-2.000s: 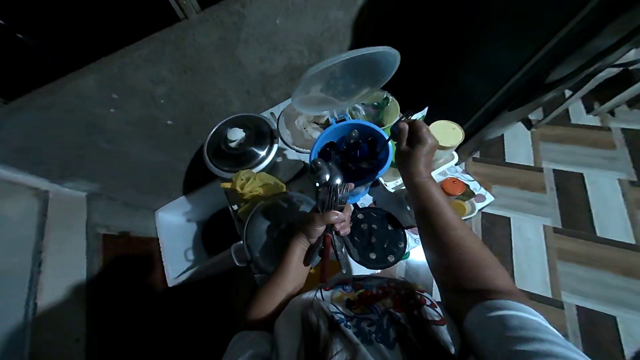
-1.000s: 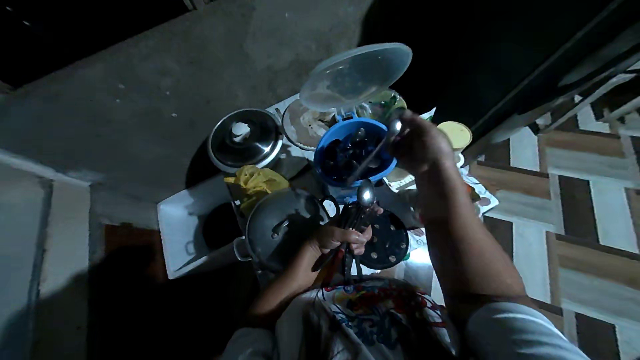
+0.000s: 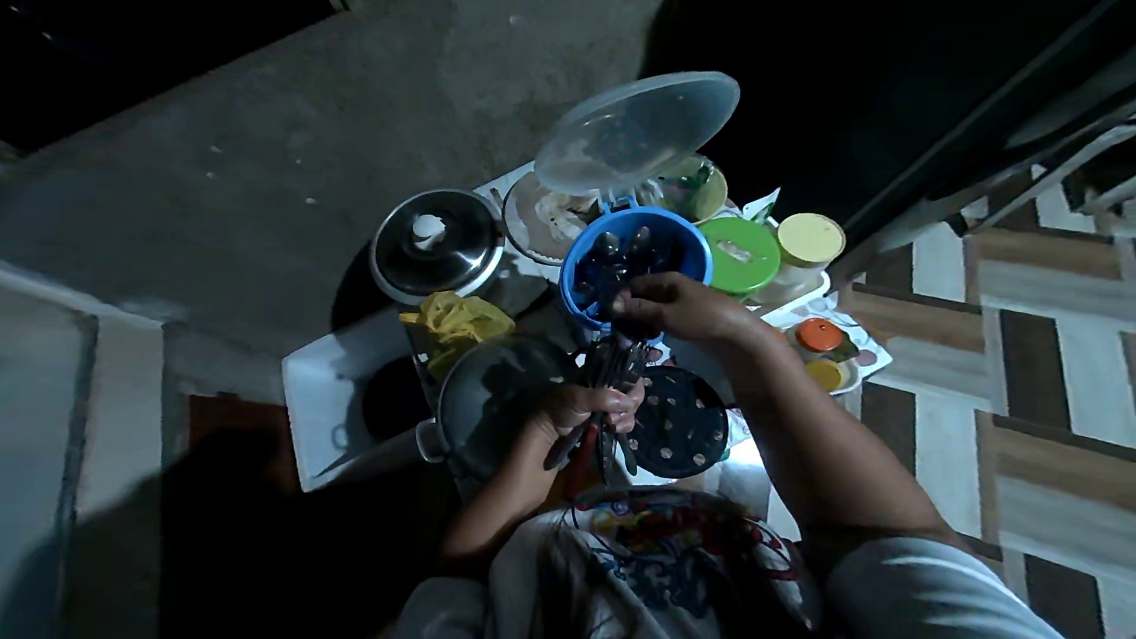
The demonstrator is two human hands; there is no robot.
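Note:
My left hand (image 3: 596, 408) is closed around a bundle of forks and other cutlery (image 3: 612, 359), held in front of my shirt. Just beyond it stands a round blue plastic container (image 3: 701, 253) with several metal spoons (image 3: 624, 244) inside. Its clear domed lid (image 3: 637, 129) is hinged up at the far side. My right hand (image 3: 661, 306) reaches over the container's near rim, fingers bent close together just above the bundle; whether they hold a piece of cutlery is hidden by shadow. A black polka-dotted round item (image 3: 679, 424) lies right of my left hand.
A lidded metal pot (image 3: 437, 244) stands back left, with a yellow plastic bag (image 3: 457, 324) and a larger grey pot (image 3: 497, 399) nearer me. At far left is a white basin (image 3: 324, 417). Right of the blue container sit a green-lidded tub (image 3: 741, 256), a yellow-lidded jar (image 3: 811, 238) and an orange-lidded jar (image 3: 818, 335).
One second ago my right hand held a spoon up at the container's right side; it has come down and left to the near rim. My left hand keeps its bundle.

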